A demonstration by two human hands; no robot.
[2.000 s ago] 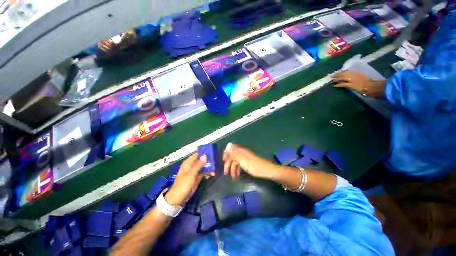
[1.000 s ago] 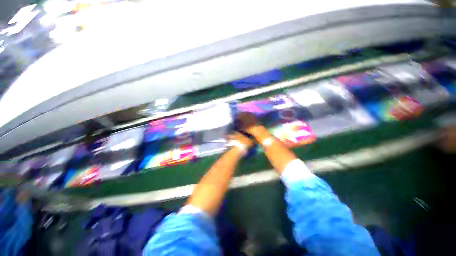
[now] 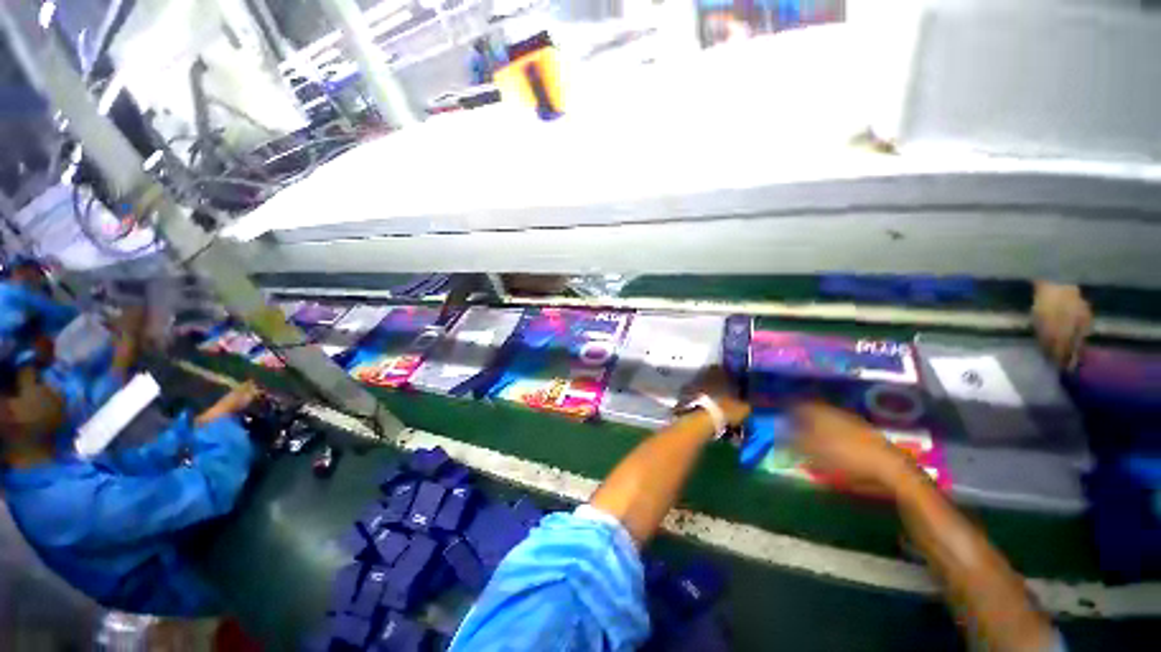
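Note:
Printed box lids with a pink, orange and cyan swirl [image 3: 560,363] alternate with open grey-white box trays [image 3: 668,357] on the green belt. A navy card piece [image 3: 736,341] stands between a tray and a lid in front of me. My left hand [image 3: 721,392] is at its lower end, dark and partly hidden by the wrist band; its grip is unclear. My right hand [image 3: 834,439] is blurred over the lid just right of it, and I cannot tell whether it holds anything. Small navy cartons [image 3: 414,548] lie heaped on the near bench.
A white overhead shelf [image 3: 637,236] crosses above the belt, with a slanting metal post [image 3: 191,236] at left. A worker in blue [image 3: 140,484] sits at left by small black parts. Another person's hand [image 3: 1063,318] is across the belt at right. More navy cartons lie near my left forearm.
The view has swung left and shows more of the left bench. My hands, close together at a box before, are now apart, the right one over a lid.

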